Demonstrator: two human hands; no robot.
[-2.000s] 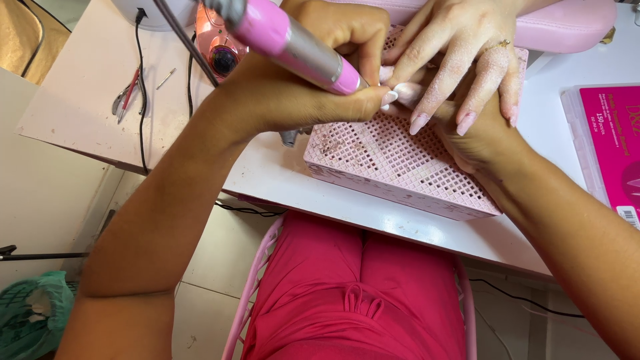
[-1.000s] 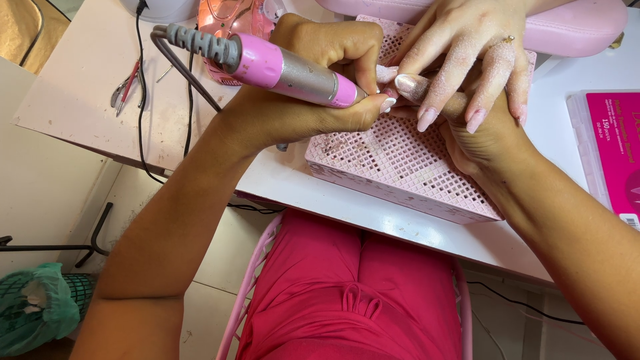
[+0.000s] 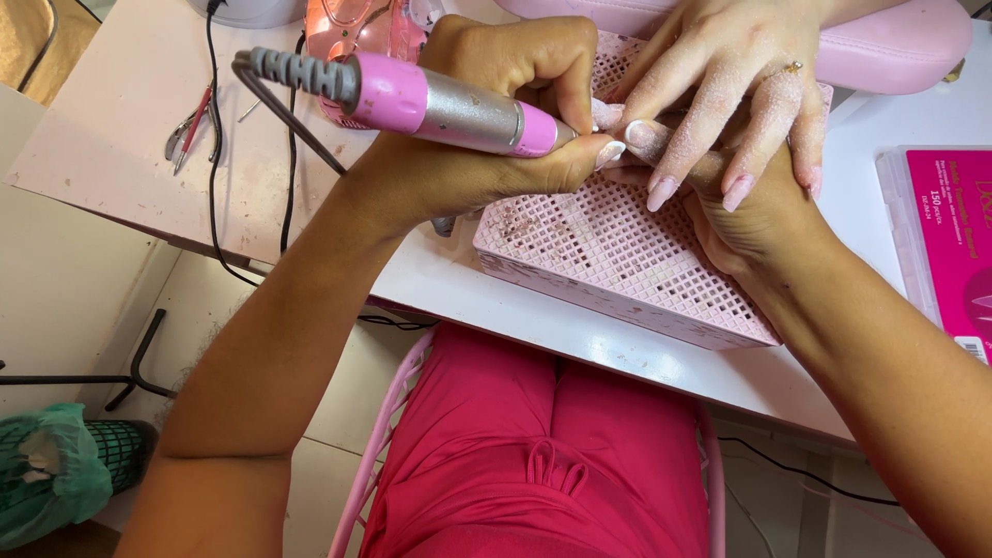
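Between thumb and fingers, my left hand [image 3: 511, 108] grips a pink and silver electric nail drill [image 3: 465, 112], its tip hidden near another person's fingertip. That person's hand [image 3: 721, 85], dusted with white powder and wearing a ring, lies spread over a pink perforated dust collector [image 3: 620, 248]. From beneath, my right hand [image 3: 744, 201] holds the other person's finger; its own fingers are partly hidden. The identity of my hands follows the arms: the drill arm enters from the lower left, the supporting arm from the lower right.
A pink padded armrest [image 3: 891, 46] lies behind the dust collector. Nippers with red handles [image 3: 194, 128], black cables [image 3: 213, 155] and an orange translucent device [image 3: 356, 31] are at the left. A pink nail-tip box [image 3: 949, 232] lies right. A lined wastebasket [image 3: 70, 465] stands lower left.
The drill in my left hand has tilted, its cord end swinging downward from its steeper position two seconds ago. Both hands remain at the other person's fingers.
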